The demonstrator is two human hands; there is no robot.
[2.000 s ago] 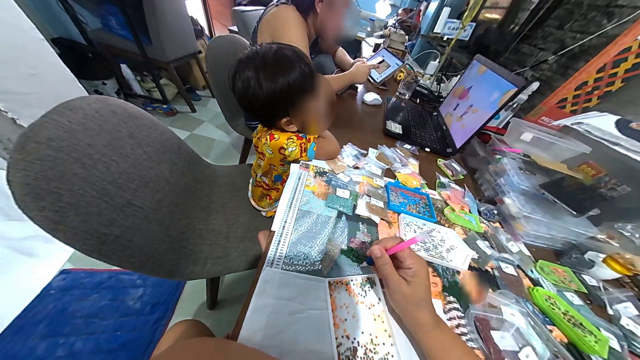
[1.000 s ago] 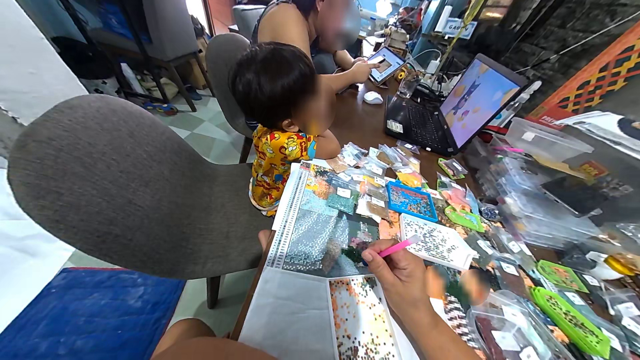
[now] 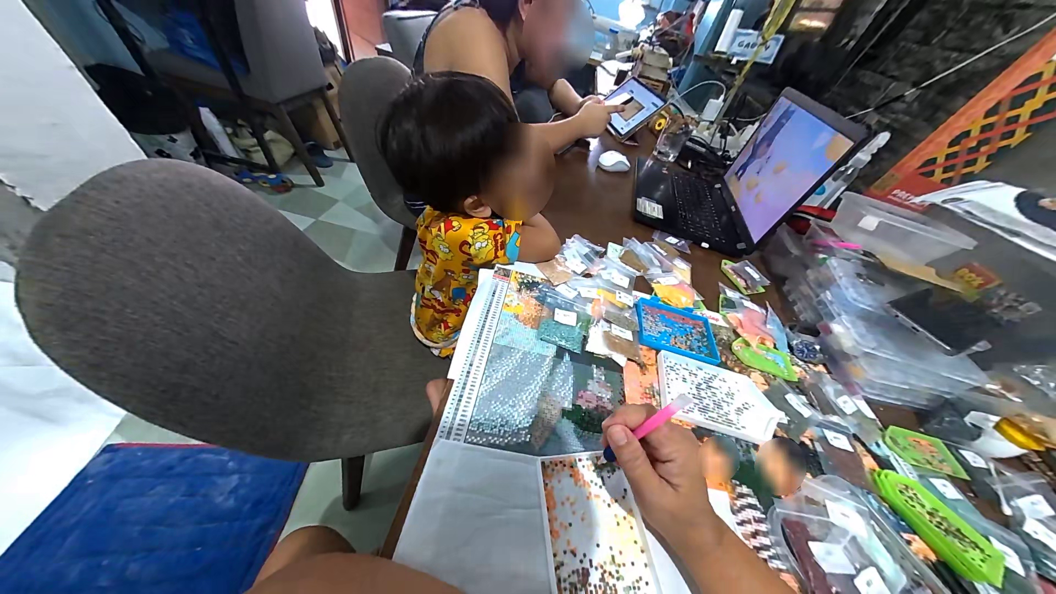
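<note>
My right hand [image 3: 656, 462] holds a pink diamond-painting applicator pen [image 3: 662, 417] between thumb and fingers, its dark blue end pointing down. That end is over the top edge of a white tray [image 3: 594, 528] scattered with orange, white and dark beads. Beyond the hand lies the diamond-painting canvas [image 3: 516, 388], partly covered with beads. A white tray of dark beads [image 3: 714, 392] and a blue tray of beads [image 3: 678, 330] rest on the canvas to the right. My left hand is out of sight; only a bare forearm or leg shows at the bottom edge.
Small labelled bead bags [image 3: 619, 276] lie behind the canvas. A child [image 3: 470, 206] leans on the table beside a grey chair [image 3: 190, 305]; another person [image 3: 470, 49] touches a tablet [image 3: 634, 107]. A laptop [image 3: 701, 194], clear plastic boxes [image 3: 891, 330] and green trays [image 3: 936, 524] stand at right.
My right hand, with the pen, has come down from the canvas towards the white tray of mixed beads. The picture on the laptop screen has changed.
</note>
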